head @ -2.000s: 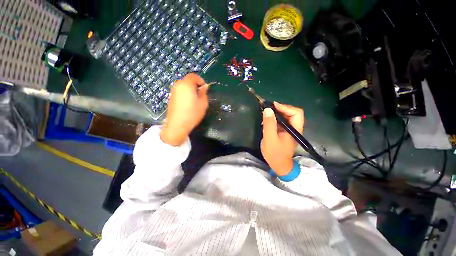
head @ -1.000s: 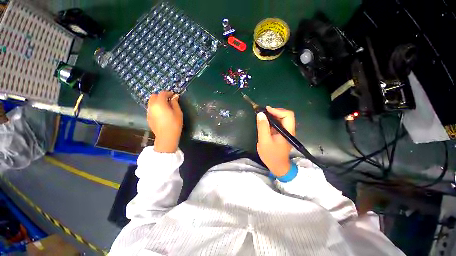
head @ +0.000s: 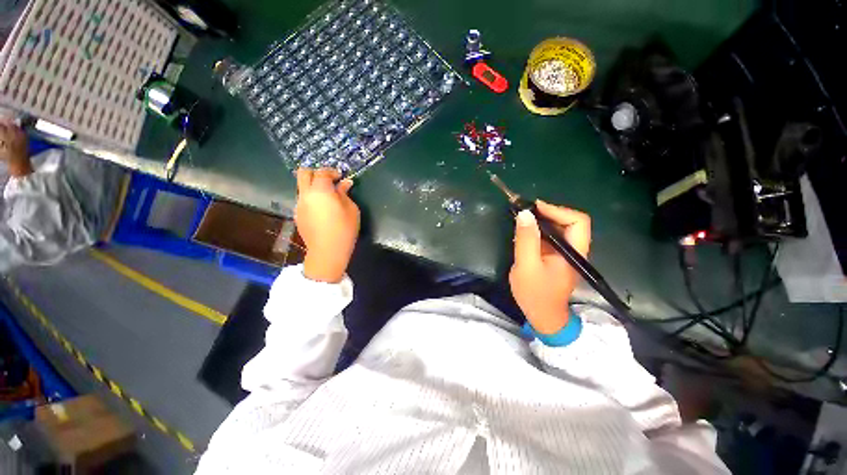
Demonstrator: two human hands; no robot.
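My right hand (head: 548, 264) holds a black soldering iron (head: 583, 267) like a pen, its thin metal tip pointing up and left, just below a pile of small wired components (head: 483, 142). My left hand (head: 325, 223) is at the lower corner of the clear blister tray (head: 348, 83), fingertips at its edge. Whether the fingers hold a small part cannot be told. The tray's pockets hold small silvery-dark parts. Small bright bits (head: 451, 205) lie on the dark green mat between my hands.
A yellow tin (head: 557, 76) with pale filling and a red tool (head: 489, 77) stand beyond the pile. Black soldering equipment (head: 692, 209) with cables is at the right. An off-white perforated board (head: 88, 70) is far left; another person's sleeve (head: 46, 204) shows below it.
My left hand has moved from near the iron's tip to the tray's lower corner. My right hand keeps the iron. The view has shifted, and another person's arm now shows at far left.
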